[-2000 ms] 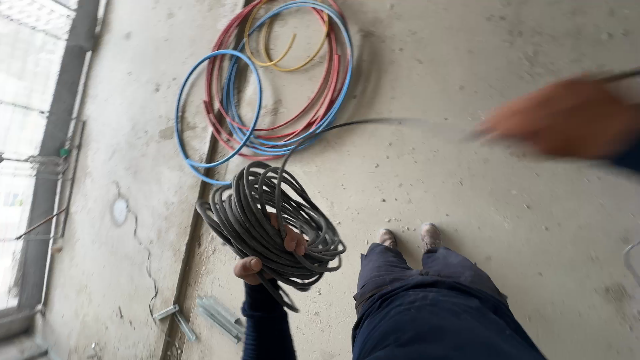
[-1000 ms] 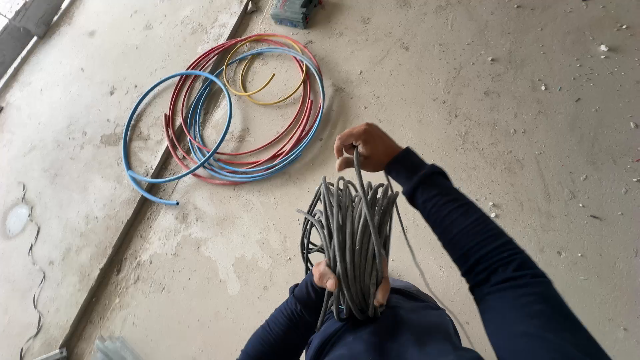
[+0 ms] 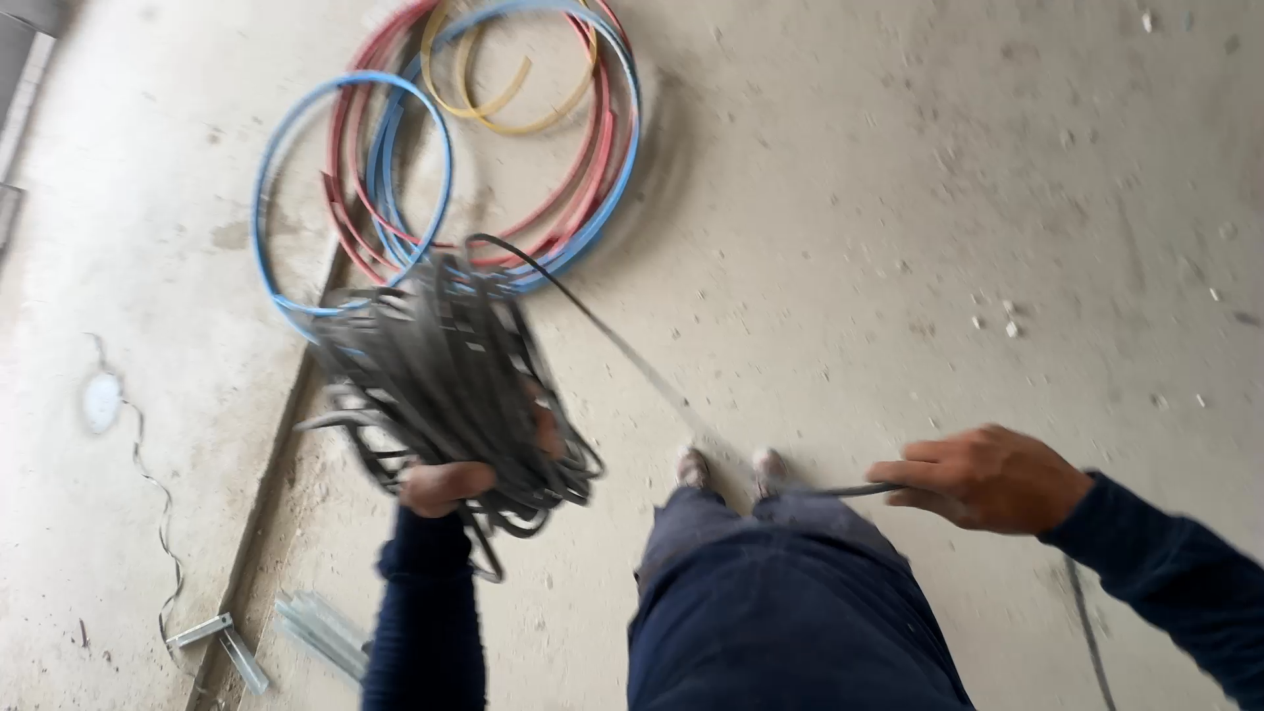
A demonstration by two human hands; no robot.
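My left hand (image 3: 474,479) is closed around a thick coil of dark grey cable (image 3: 444,375), left of centre in the head view; the coil is blurred and hides most of the fingers. One strand loops off the top of the coil and slants down to the right, past my shoes. At the lower right, my right hand (image 3: 973,479) grips this strand between thumb and fingers. More dark cable (image 3: 1089,632) hangs or lies below my right wrist.
Loops of red (image 3: 602,168), blue (image 3: 259,197) and yellow tubing (image 3: 523,128) lie on the concrete floor beyond the coil. A floor groove (image 3: 267,494) runs along the left, near metal angle pieces (image 3: 242,657) and a bundle of clear or metallic strips (image 3: 321,632). Small debris is scattered at right.
My right hand has moved from above the coil to the lower right, drawing a strand out with it. My left hand has carried the coil to the left.
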